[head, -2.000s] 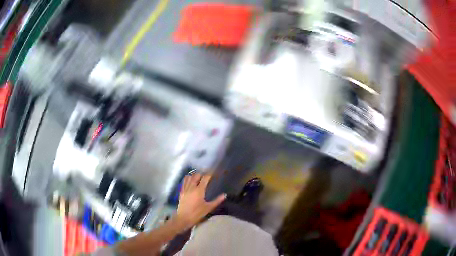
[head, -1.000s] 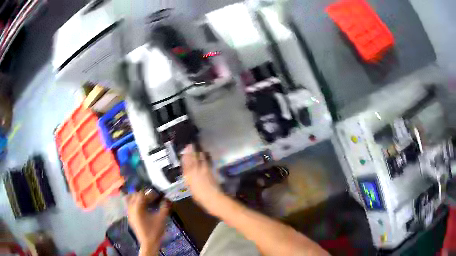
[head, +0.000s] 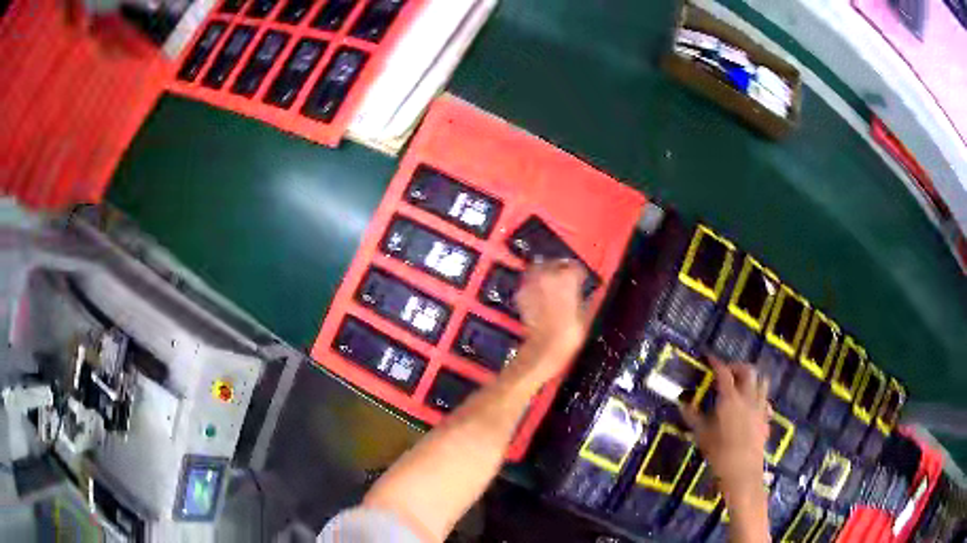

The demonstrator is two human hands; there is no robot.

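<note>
A red tray [head: 509, 159] holds dark phone-like units [head: 406, 304] in two rows, some with pale patches. My left hand [head: 554, 300] is over its right row, gripping a dark unit [head: 541, 242] that lies askew over a top-right pocket. My right hand [head: 732, 408] is over a black tray [head: 594, 395] of yellow-bordered units [head: 705, 261]. Its fingertips are at the right end of one yellow-bordered unit [head: 679, 374]; whether they grip it is unclear. Fingers partly hide the units beneath both hands.
Another filled red tray [head: 308, 129] lies on a white board [head: 424, 64] at upper left. Stacked red trays [head: 64, 117] stand far left. A white machine [head: 191, 387] with a touchscreen is lower left. A cardboard box [head: 737, 74] sits on the green bench [head: 255, 217].
The view has turned from the machines to the green bench with trays. My left hand is now on a unit at the red tray, and my right hand is over the black tray.
</note>
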